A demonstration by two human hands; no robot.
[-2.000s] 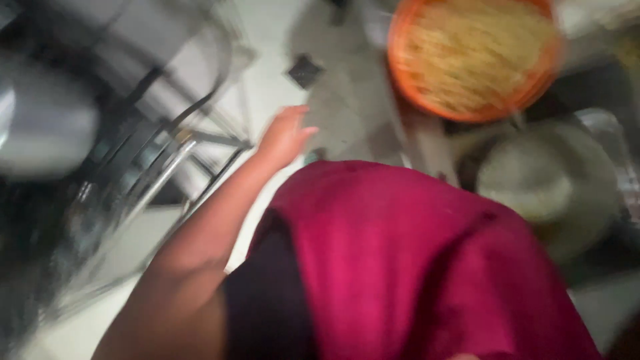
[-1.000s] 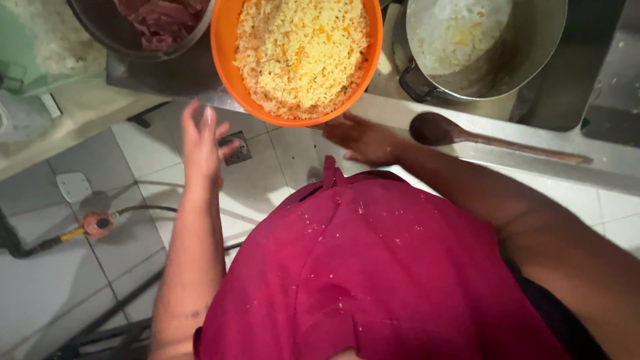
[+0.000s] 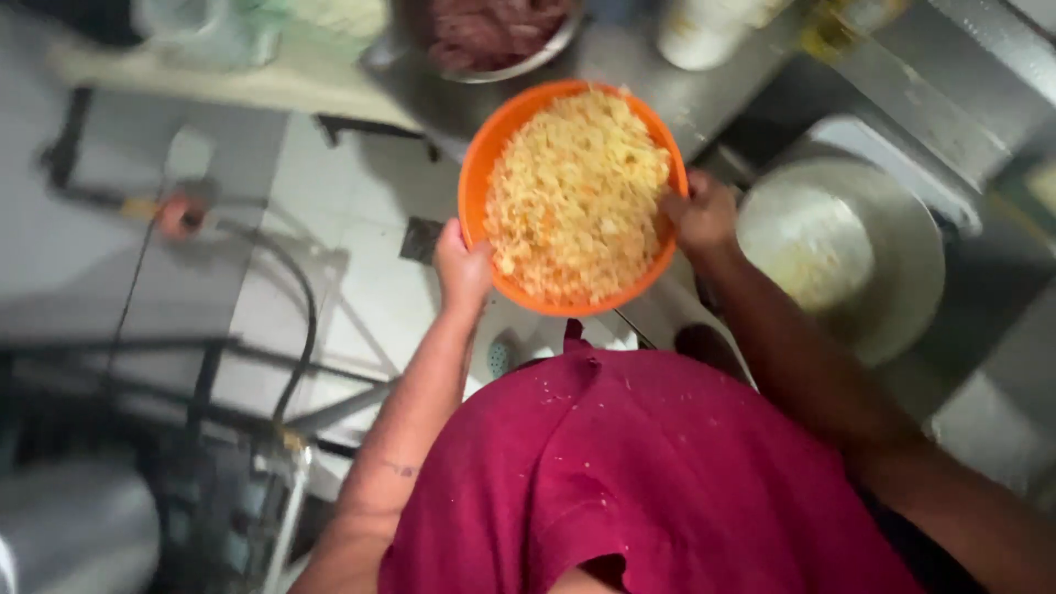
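Observation:
An orange bowl [image 3: 476, 194] heaped with yellowish cooked rice [image 3: 582, 202] is held up in front of my dark red apron [image 3: 627, 462]. My left hand [image 3: 464, 264] grips its left rim, fingers mostly hidden beneath the bowl. On the opposite side, my right hand [image 3: 701, 213] clasps the right rim with the thumb over the edge, close to the rice. Grains of rice cling to the apron.
A large metal pot [image 3: 899, 272] with some rice inside stands at the right. Beyond the bowl are a pan of raw-looking meat [image 3: 495, 37] and a white container [image 3: 697, 41] on the counter. A hose [image 3: 305, 309] and metal frame [image 3: 206, 371] lie left.
Both hands, apart from the bowl one second ago, now hold it by its sides. The bowl has come away from the counter edge, toward my body. The view has shifted.

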